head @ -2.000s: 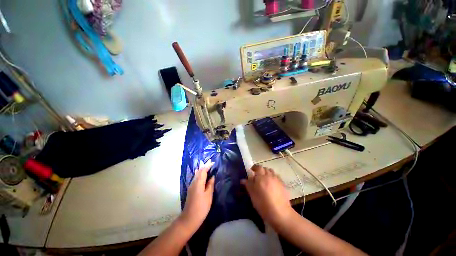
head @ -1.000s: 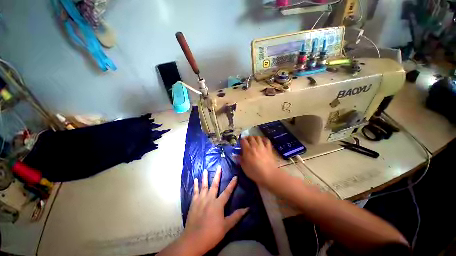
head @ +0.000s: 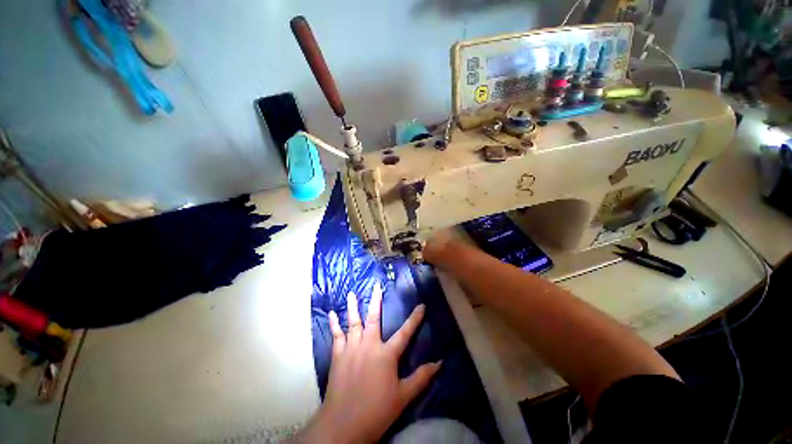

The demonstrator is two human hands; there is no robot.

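The shiny navy shell fabric lies under the needle area of the cream sewing machine and runs down to the front edge. A white strip shows along its right side, and a white rounded piece at the bottom edge. My left hand lies flat on the navy fabric with fingers spread, below the presser foot. My right hand is just right of the needle area, partly behind the machine head; its fingers are hidden, so its grip cannot be told.
A matte dark navy stack lies left. The turquoise lamp and wooden-handled tool stand by the machine head. A lit smartphone is under the arm. Black snips and scissors lie right; a red cone far left.
My right hand has moved forward from the fabric's right edge to beside the needle. My left hand has flattened and spread its fingers. The view has shifted closer to the machine.
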